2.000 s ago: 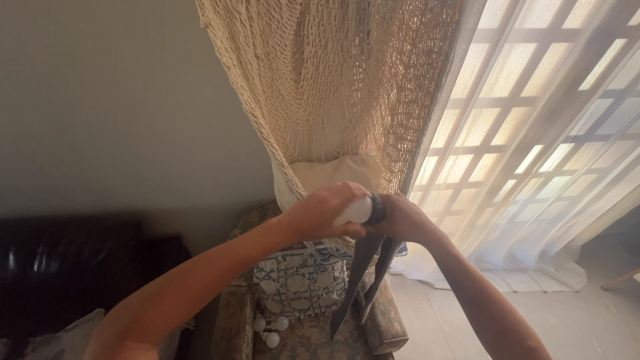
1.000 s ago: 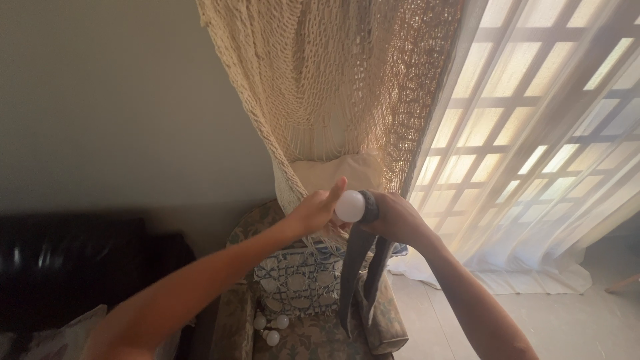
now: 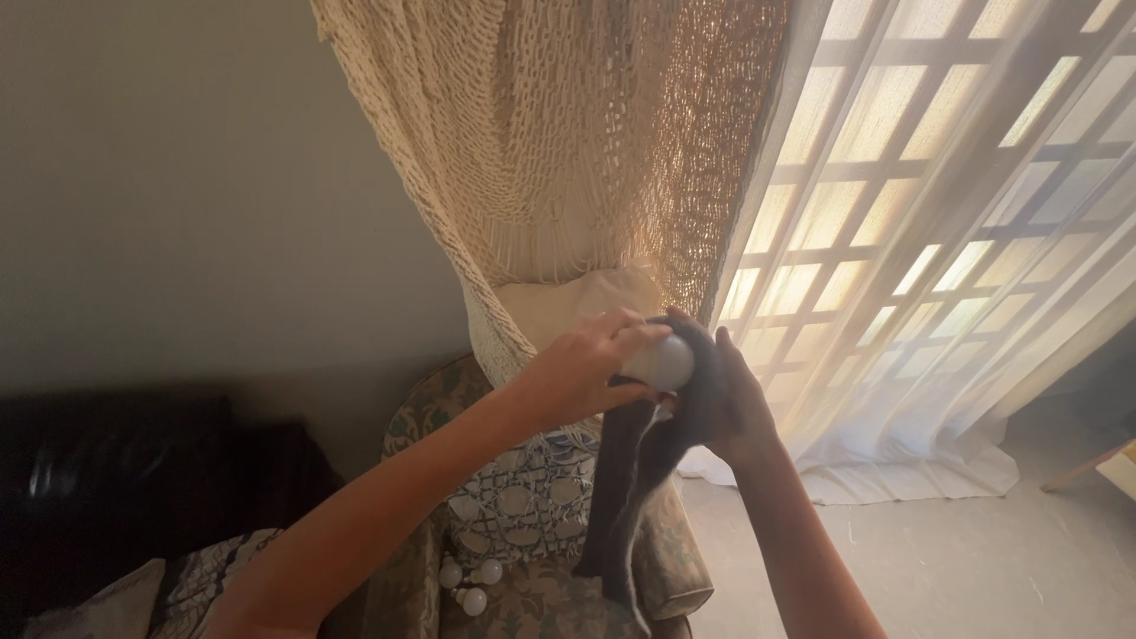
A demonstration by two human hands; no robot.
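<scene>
My left hand point(image 3: 590, 364) grips a white light bulb point(image 3: 661, 362), thumb below and fingers above. Behind and around the bulb's right side lies a dark grey cloth point(image 3: 701, 390), held in my right hand point(image 3: 741, 399). Long strips of the cloth hang down over the armchair, with a pale edge along one side. Several more white bulbs point(image 3: 475, 601) lie on the seat of the patterned armchair point(image 3: 550, 608), below my hands.
A cream net hammock point(image 3: 568, 115) hangs just beyond my hands, with a pale cushion point(image 3: 577, 306) in it. A patterned cushion point(image 3: 519, 497) leans in the armchair. Sheer white curtains point(image 3: 887, 266) cover the window at right. A black sofa point(image 3: 133, 497) stands at left.
The dark cloth, earlier bunched to the right of the bulb, now spreads up around the bulb's side. My right hand has opened out behind it, and my left fingers have come over the bulb.
</scene>
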